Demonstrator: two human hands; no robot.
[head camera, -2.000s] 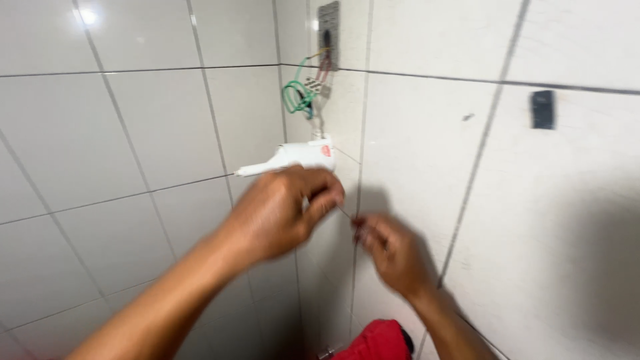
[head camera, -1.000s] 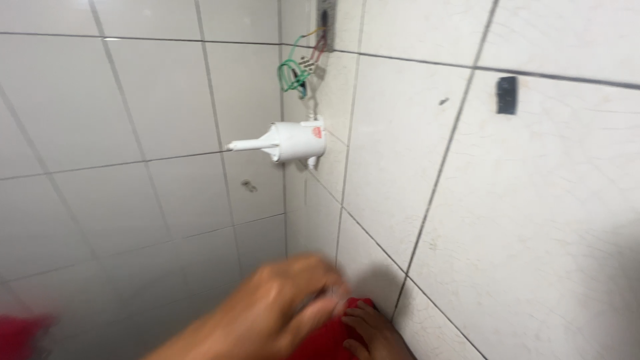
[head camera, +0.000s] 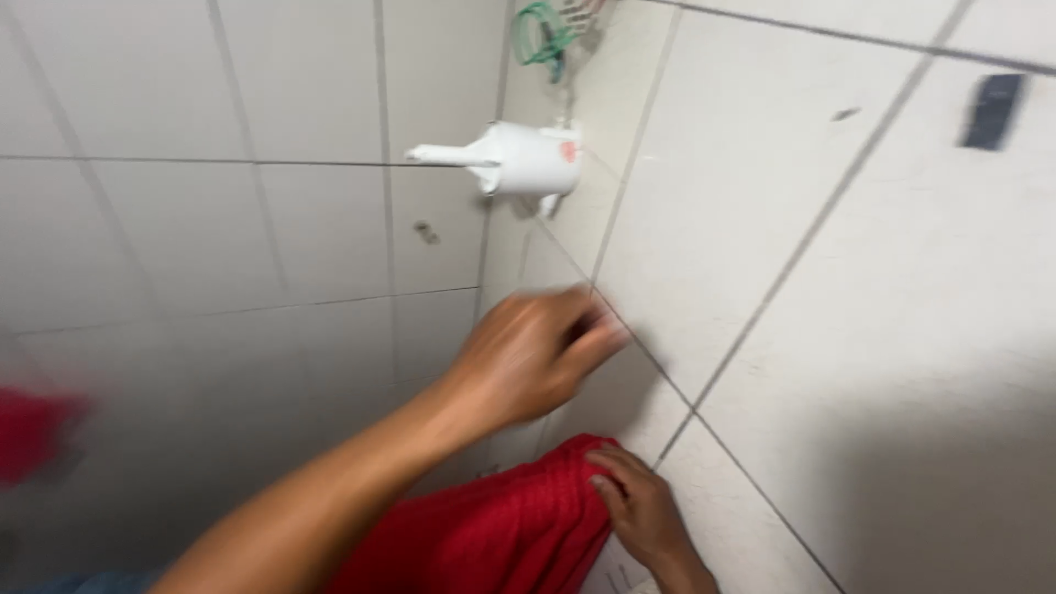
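Note:
My left hand (head camera: 544, 355) is raised in front of the tiled corner, its fingers curled toward the thumb. Motion blur hides whether anything small is between the fingertips. Below and to its right, my right hand (head camera: 648, 507) has its fingertips on the upper right edge of a red cloth or garment (head camera: 495, 528); whether they grip a fold is unclear. Above my left hand, a white plastic cylindrical fixture (head camera: 532, 161) with a narrow spout pointing left is mounted near the corner. Coiled green wire (head camera: 540, 37) and a terminal strip (head camera: 577, 15) hang above it, apart from both hands.
Light tiled walls (head camera: 775, 198) meet at the corner close by the hands. A dark rectangular patch (head camera: 992, 111) is on the right wall, and a small fitting or mark (head camera: 426, 232) is on the left wall. A blurred red object (head camera: 33, 433) appears at the far left.
Two seconds ago both hands were close together below the white fixture, with a thin thing between them. My right hand then went down to the red cloth; my left hand has risen since one second ago.

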